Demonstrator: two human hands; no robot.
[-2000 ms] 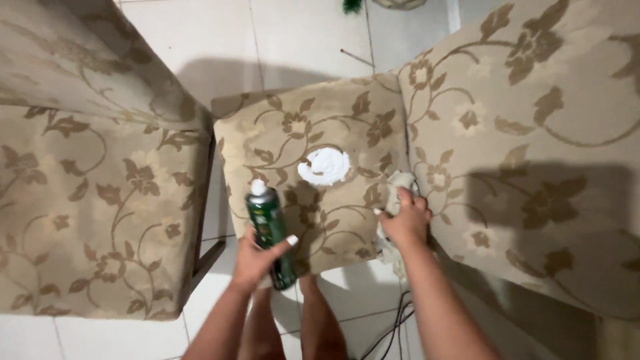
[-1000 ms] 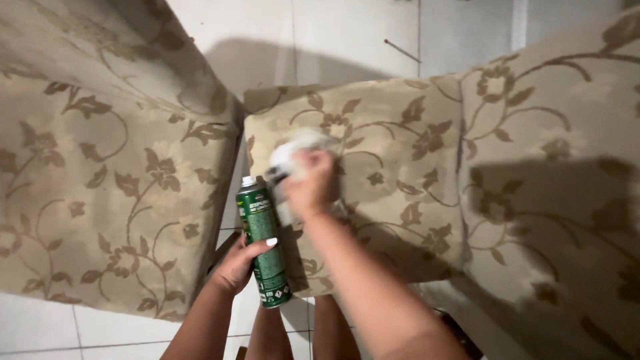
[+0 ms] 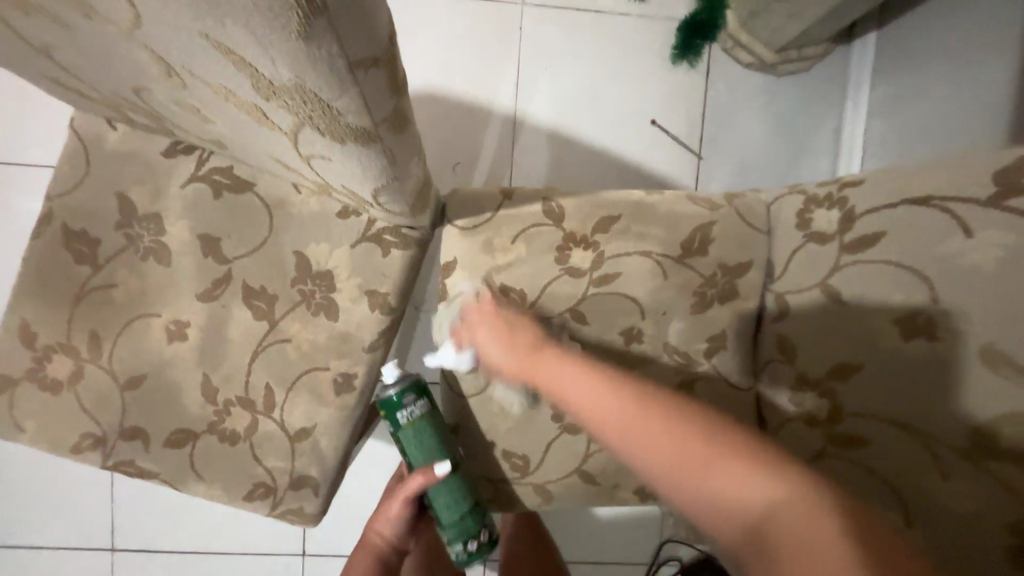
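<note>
My left hand grips a green aerosol can with a white nozzle, tilted in front of the seat's near left corner. With my right hand I press a pale cloth onto the left edge of the flower-patterned chair seat. White foam shows at the cloth's left side, beside my fingers. My right hand is blurred and hides part of the cloth. Faint pale marks lie on the seat's right part.
A second chair with matching fabric stands at the left, its backrest rising at the top. The nearer chair's backrest is at the right. Beyond, a thin stick, green tinsel and a planter-like base are on the tiles. Dark cables lie below.
My right hand with the cloth has moved from the seat's right edge across to its left edge. The white foam patch seen earlier mid-seat is gone from there. My left hand still holds the can.
</note>
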